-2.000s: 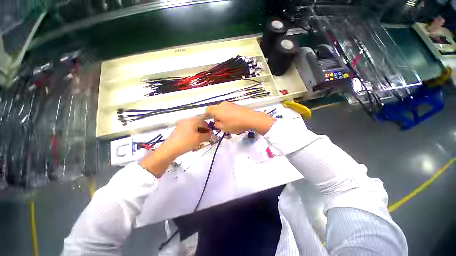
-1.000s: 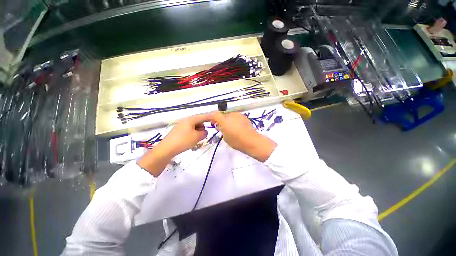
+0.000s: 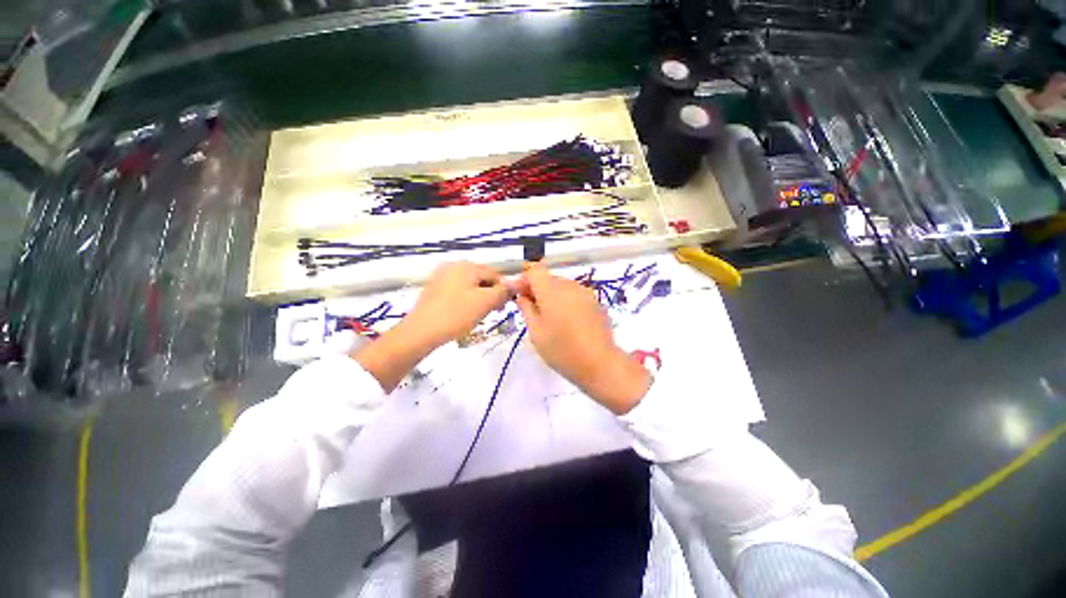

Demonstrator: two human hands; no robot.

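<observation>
The wire harness lies across the back of the white board (image 3: pixel 585 409), with short dark branches (image 3: pixel 625 284) to the right of my hands and red and black ends (image 3: pixel 372 317) to the left. One long black cable (image 3: pixel 489 409) runs from my fingers down over the board's front edge. My left hand (image 3: pixel 458 306) and my right hand (image 3: pixel 563 321) meet at the harness, fingertips pinched together on it. What lies between the fingertips is too small and hidden to tell.
The cream parts tray (image 3: pixel 271 222) holds black-and-red leads (image 3: pixel 503 183) and black leads (image 3: pixel 444 244). A small black block (image 3: pixel 534 247) is at its front edge. Black tape rolls (image 3: pixel 684 146), a dispenser (image 3: pixel 781 175) and a yellow-handled tool (image 3: pixel 710 266) are right. Bagged harnesses (image 3: pixel 129 257) lie left.
My right hand has come back from the upper right and turned more upright, uncovering the black block and the right-hand branches. The view has shifted slightly, so the tray sits further right.
</observation>
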